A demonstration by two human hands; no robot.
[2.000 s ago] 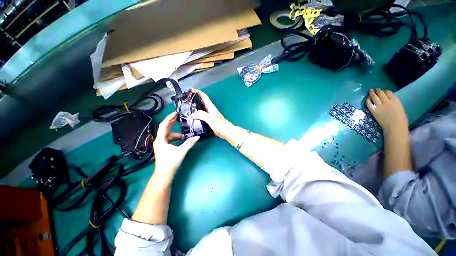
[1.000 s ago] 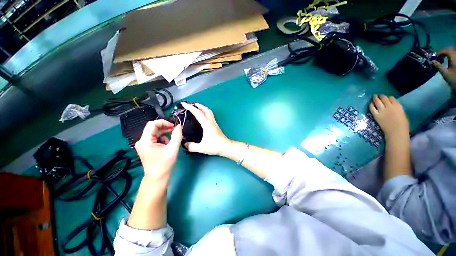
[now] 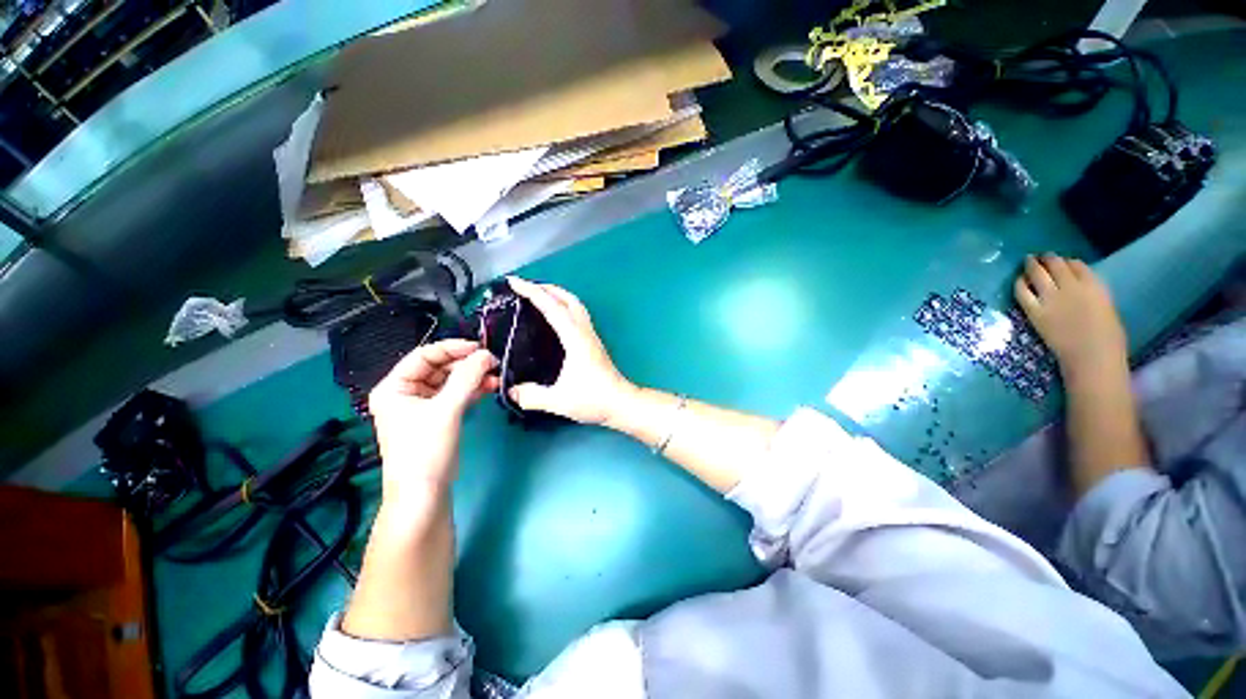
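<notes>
A black housing (image 3: 530,348) with its open side facing left is held a little above the green mat. My right hand (image 3: 581,366) grips it from the right, thumb below and fingers on top. Thin white and reddish lead wires (image 3: 511,335) curl over its open side. My left hand (image 3: 435,396) is at the left side of the housing, with thumb and fingertips pinched together at the wires. Which wire lies between the fingertips is too small to tell. A black cord (image 3: 448,280) shows behind the housing.
Another black unit (image 3: 376,348) lies just behind my left hand. Looped cords (image 3: 280,546) and a unit (image 3: 148,444) lie left. Cardboard sheets (image 3: 519,82) are at the back. Two corded units, a wrapped plug (image 3: 720,201), small dark parts (image 3: 987,341) and a neighbour's hand (image 3: 1073,311) are right.
The housing has turned in my right hand. My left hand has let go of its side and pinches at the wires. The neighbour's other hand came to the far-right unit and left again.
</notes>
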